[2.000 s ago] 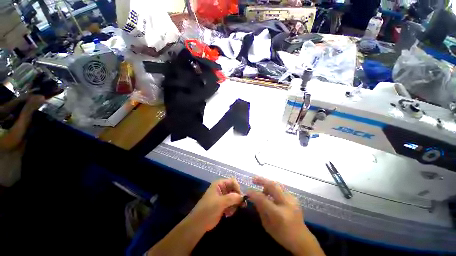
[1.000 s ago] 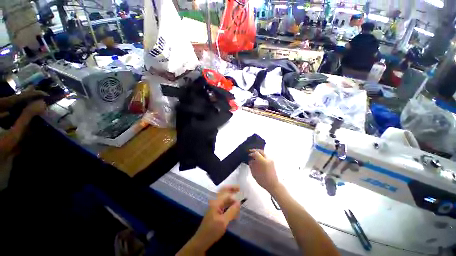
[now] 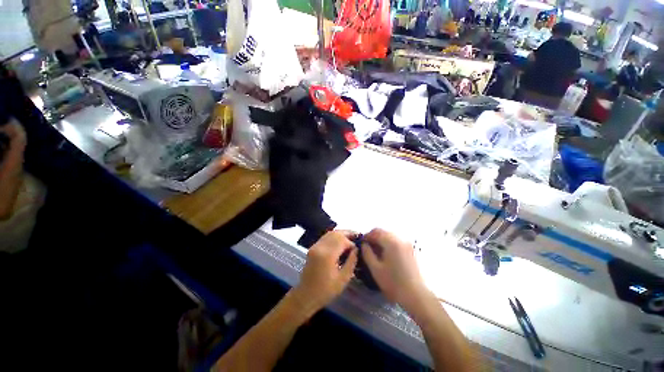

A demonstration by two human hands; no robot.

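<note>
My left hand [image 3: 325, 267] and my right hand [image 3: 390, 263] are close together over the table's front edge. Both pinch a black cut piece [image 3: 368, 275] between their fingertips; part of it hangs below my right fingers. The fingers hide much of it. The bundle of black pieces [image 3: 300, 163] lies to the left, hanging at the table's left edge, and its lower end reaches towards my left hand. The lockstitch sewing machine [image 3: 560, 251] stands at the right, with nothing black under its needle area. The thread snips [image 3: 526, 328] lie on the table to the right of my hands.
A red plastic tie [image 3: 331, 102] sits on the bundle. Clear plastic bags [image 3: 510, 138] and mixed fabric scraps [image 3: 408, 102] line the back. A brown wooden surface [image 3: 218, 197] and a grey machine with a fan [image 3: 177, 110] are at left. A person [image 3: 555, 65] is far back; another person's arm is at the left edge.
My right hand has come back from the black strip at the bundle with a black piece, beside my left hand. The strip's raised end no longer lies on the table. The view has shifted slightly.
</note>
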